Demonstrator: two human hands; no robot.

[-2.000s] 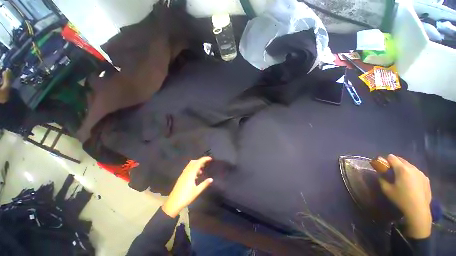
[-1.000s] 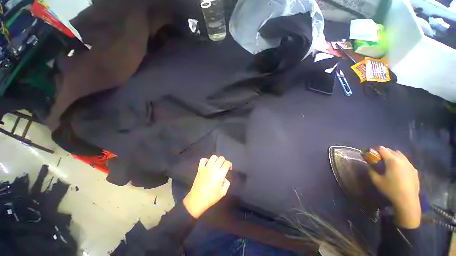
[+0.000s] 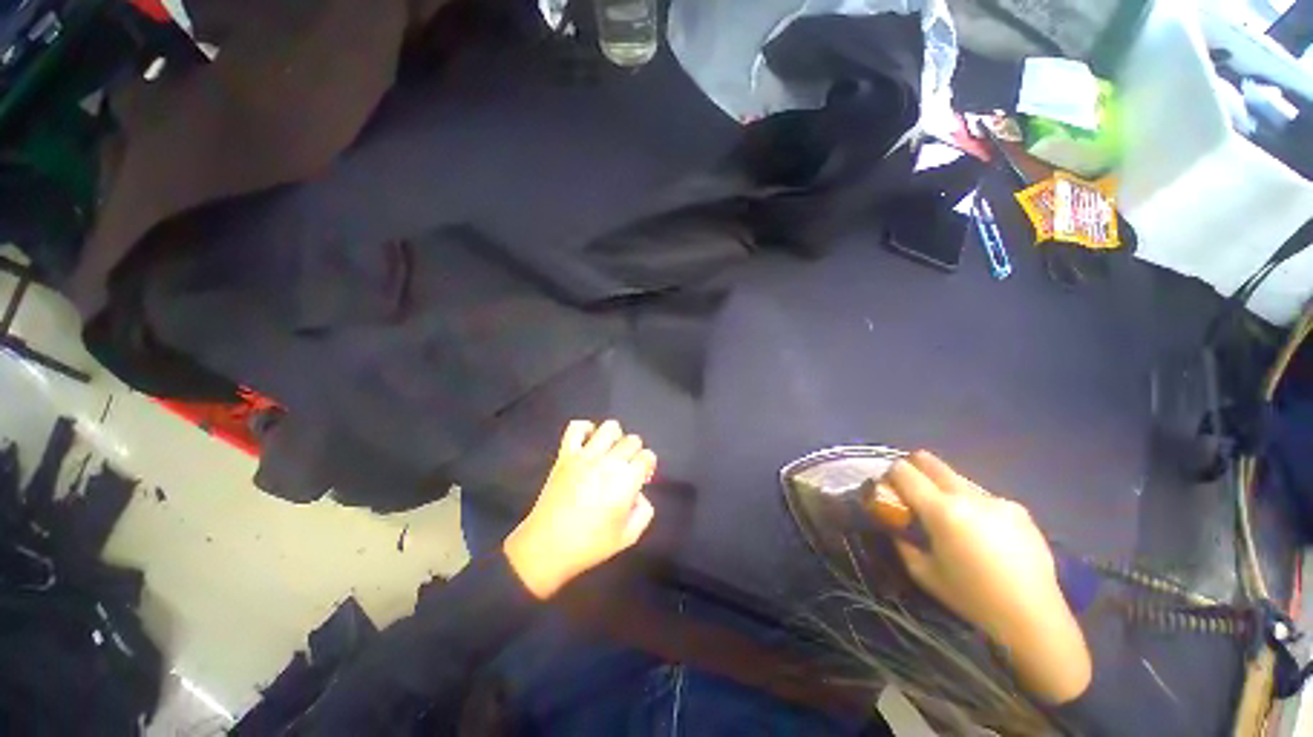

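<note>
A black garment (image 3: 533, 338) lies in loose folds across the left and middle of the dark table cover. My left hand (image 3: 588, 497) rests on its near edge, fingers bent, fingertips on the cloth; whether it pinches the cloth cannot be told. My right hand (image 3: 965, 540) grips the steam iron (image 3: 828, 497) by its orange-brown knob. The iron's silver tip points up and left, on the dark cover to the right of my left hand. My hand and some blurred hair strands hide part of the iron.
Far edge: a clear bottle (image 3: 626, 29), plastic bag (image 3: 706, 65), smartphone (image 3: 926, 236), blue-white snips (image 3: 994, 238), orange snack packet (image 3: 1080, 210), green-white packet (image 3: 1066, 123) and white box (image 3: 1217, 180). A coiled cord (image 3: 1181, 612) runs right. Brown cloth (image 3: 238, 130) drapes left; red plastic (image 3: 216, 421) shows below.
The iron in my right hand has moved left, closer to my left hand. My left hand has turned palm-down onto the cloth and its fingers have drawn together. The view has shifted, showing more cord at right.
</note>
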